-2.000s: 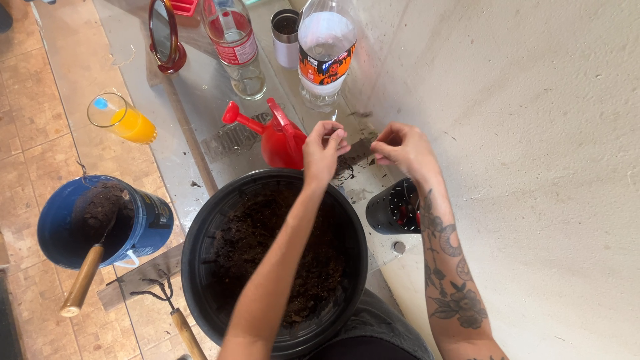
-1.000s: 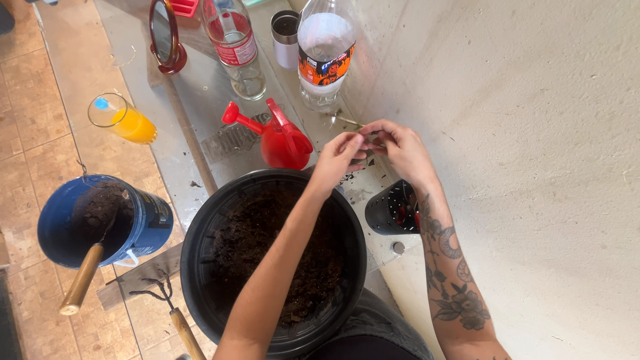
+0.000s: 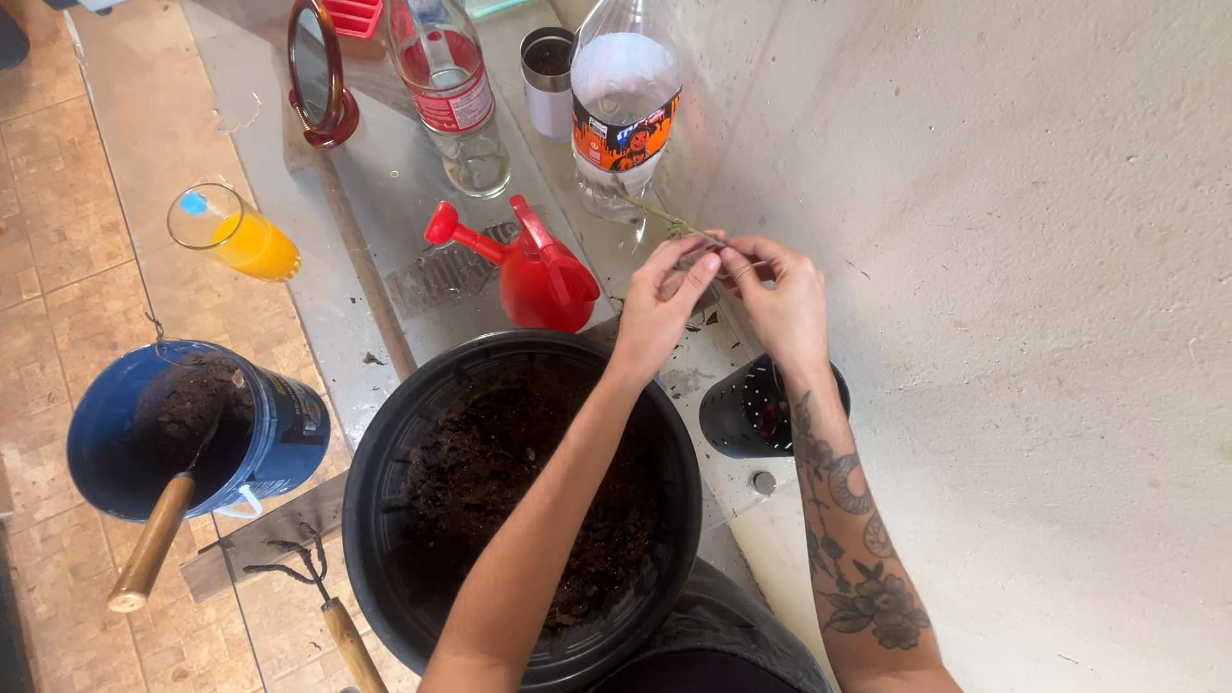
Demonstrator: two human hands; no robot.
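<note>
My left hand [image 3: 668,294] and my right hand [image 3: 782,294] meet fingertip to fingertip, both pinching a thin plant stem [image 3: 676,222] that points up and left past the foot of a clear plastic bottle [image 3: 628,115]. Below my left forearm is a large black pot [image 3: 361,500] holding dark soil [image 3: 481,481]. A red watering can [image 3: 549,284] stands left of my left hand. Under my right wrist sits a perforated black container [image 3: 736,419] with something red inside, partly hidden by the arm.
A blue bucket [image 3: 313,428] of soil holds a wooden-handled tool [image 3: 154,544]. A hand cultivator [image 3: 332,616] lies beside the pot. A glass of orange drink [image 3: 252,248], a standing mirror [image 3: 318,77], a glass bottle [image 3: 457,106] and a metal cup [image 3: 549,96] stand beyond. A wall [image 3: 1039,289] rises at right.
My hands were apart two seconds ago and have come together at the stem. Since one second ago, the stem's free end has swung up and left.
</note>
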